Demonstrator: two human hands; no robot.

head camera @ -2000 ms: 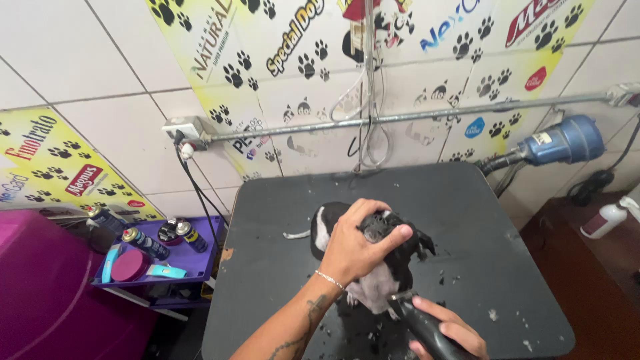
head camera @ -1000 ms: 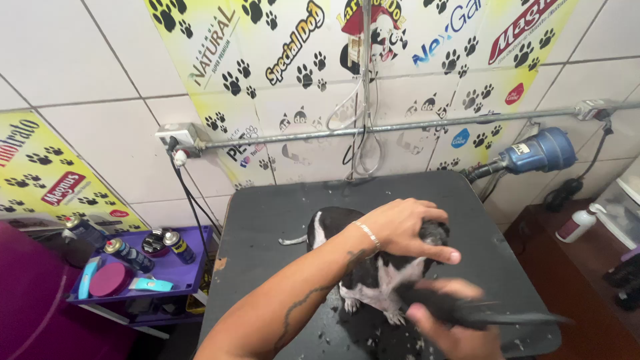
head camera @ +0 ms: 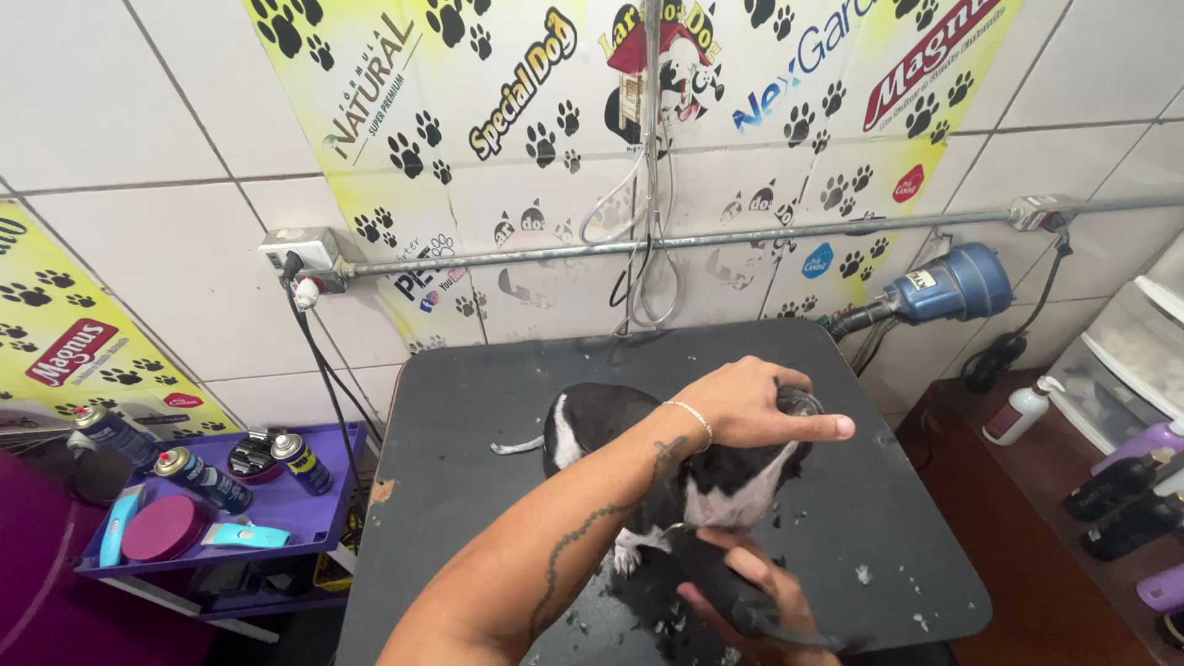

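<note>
A small black and white dog is on a dark grooming table, its tail toward the left. My left hand holds the dog's head from above, with the thumb pointing right; the hand and forearm hide much of the head and back. In my right hand is a black electric clipper, its head end against or very close to the dog's lower chest near a white front paw. Cut hair lies on the table below the dog.
At left, a purple cart carries spray cans, turquoise clippers and a round magenta object. A metal pipe crosses the wall behind. A blue dryer hangs at right, above a brown surface with bottles.
The clipper has moved left and lower on the dog, from the right side of its chest. My left hand stays on the head, which is now turned more to the right.
</note>
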